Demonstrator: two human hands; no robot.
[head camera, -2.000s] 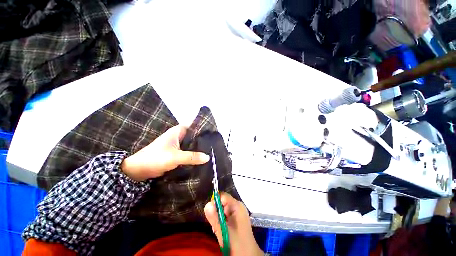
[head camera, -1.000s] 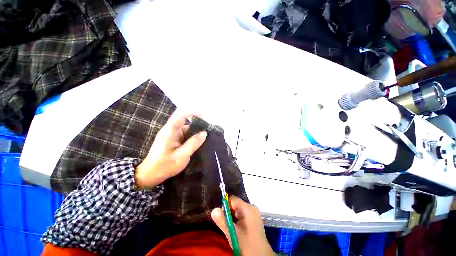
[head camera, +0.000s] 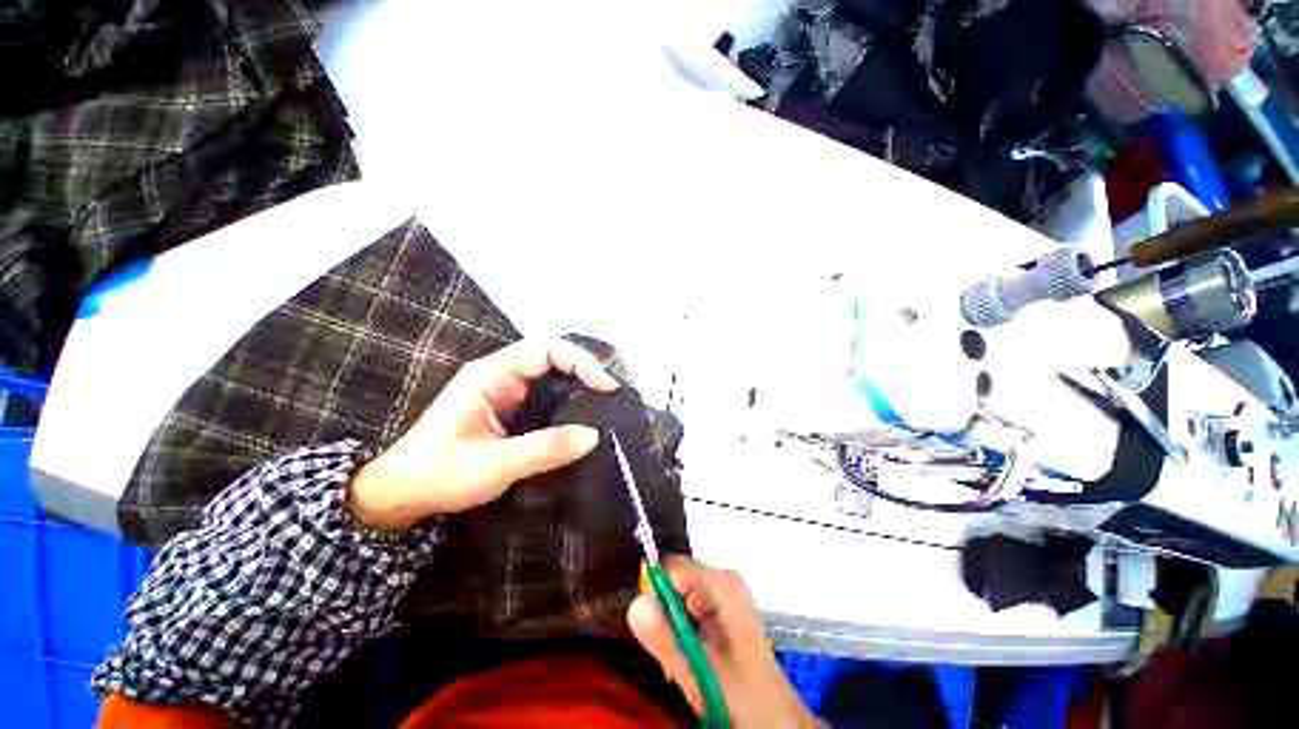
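Note:
A dark brown plaid fabric panel (head camera: 335, 349) lies on the white table, its near part running under my hands. My left hand (head camera: 477, 434) holds the panel's upper right part, thumb on top and fingers curled at the edge. A dark plain piece (head camera: 606, 477) shows there beside the thumb. My right hand (head camera: 727, 641) grips the scissors (head camera: 684, 627) by the green and yellow handles. The silver blades lie over the dark plain cloth, tips pointing up near my left thumb. Whether the blades are parted cannot be told.
The sewing machine (head camera: 1026, 356) is on the right, with a dark cloth scrap (head camera: 1029, 570) near its base. Heaped plaid pieces (head camera: 157, 157) lie at far left. Dark cloth (head camera: 926, 86) is behind the table. Blue crates (head camera: 71, 598) stand at lower left.
The cloth corner that stood up above my left thumb is now folded down under my left fingers. My right hand and scissors have shifted slightly right, and the blades tilt more to the left.

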